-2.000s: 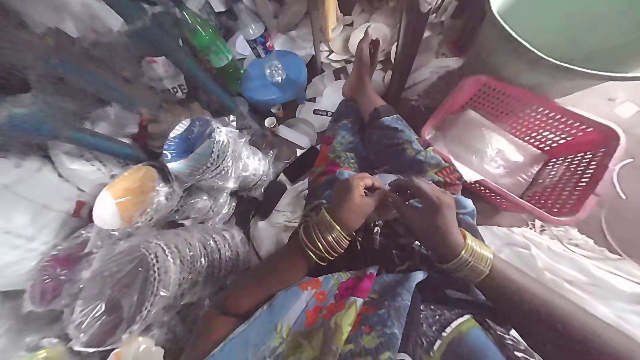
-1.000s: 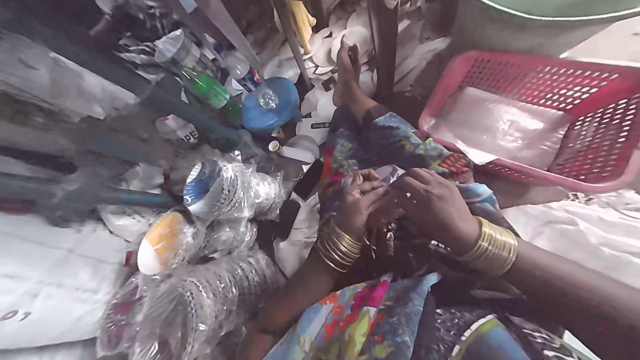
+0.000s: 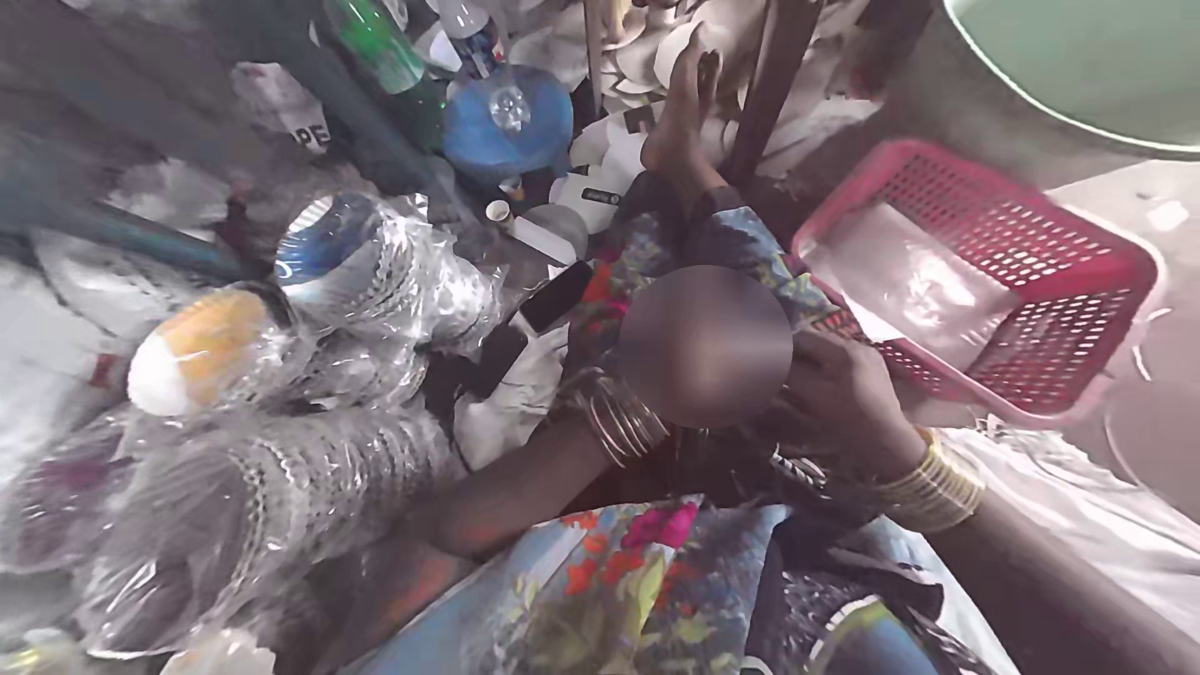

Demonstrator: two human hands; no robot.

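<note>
My right hand (image 3: 844,394), with gold-coloured bangles at the wrist, rests over my lap with its fingers bent, at the right edge of a round blurred patch. That patch covers nearly all of my left hand; only its wrist with bangles shows at the lower left of the blur. Whether either hand holds something cannot be seen. Beneath both hands lies floral printed cloth (image 3: 619,553). Nearest on the right is a pink perforated plastic basket (image 3: 1078,375) with a clear plastic packet (image 3: 919,281) in it.
Plastic-wrapped stacks of round items (image 3: 281,506) fill the left side. Beyond them are a blue rounded container (image 3: 511,122), a green bottle (image 3: 380,47) and a black object (image 3: 555,297). A foot (image 3: 684,122) lies ahead, beside a dark post (image 3: 773,84). A large tub (image 3: 1097,66) stands upper right.
A round blur now covers the left hand, which showed near the right hand in both earlier frames. The view has shifted.
</note>
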